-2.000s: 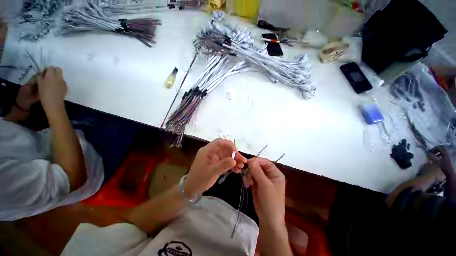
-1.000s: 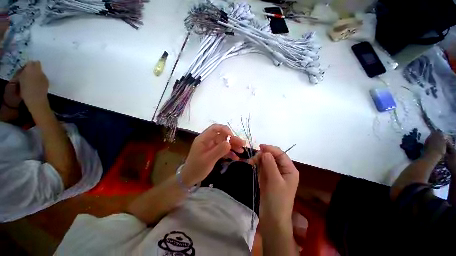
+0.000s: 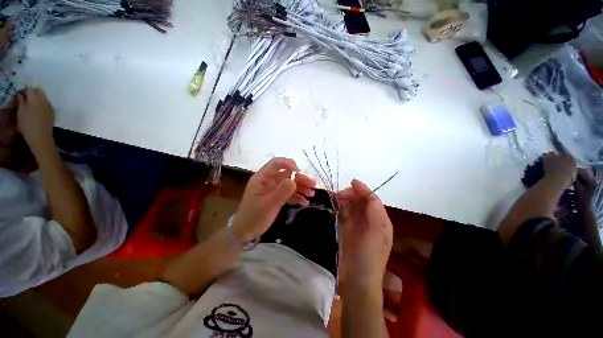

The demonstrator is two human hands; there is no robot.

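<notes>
My left hand [image 3: 268, 198] pinches a tiny white connector housing [image 3: 293, 175] between thumb and fingertips, above my lap at the table edge. My right hand [image 3: 362, 214] is just right of it and holds thin dark lead wires [image 3: 320, 165]. Several leads fan up from its fingertips, and one sticks out to the upper right. A thin length of the wires hangs down over my shirt. The hands are close but apart. Whether any wire sits in the housing is too small to tell.
A harness bundle [image 3: 334, 43] lies on the white table [image 3: 410, 155], its coloured leads reaching the front edge. A yellow-green tube [image 3: 197, 78] is left of the seam. A phone [image 3: 479, 65], blue box [image 3: 498, 119] and plastic bag [image 3: 578, 99] are right. People sit on both sides.
My right hand has turned, and the leads now fan upward above its fingertips. My left hand still pinches the housing. The person at right has moved a hand over the dark parts.
</notes>
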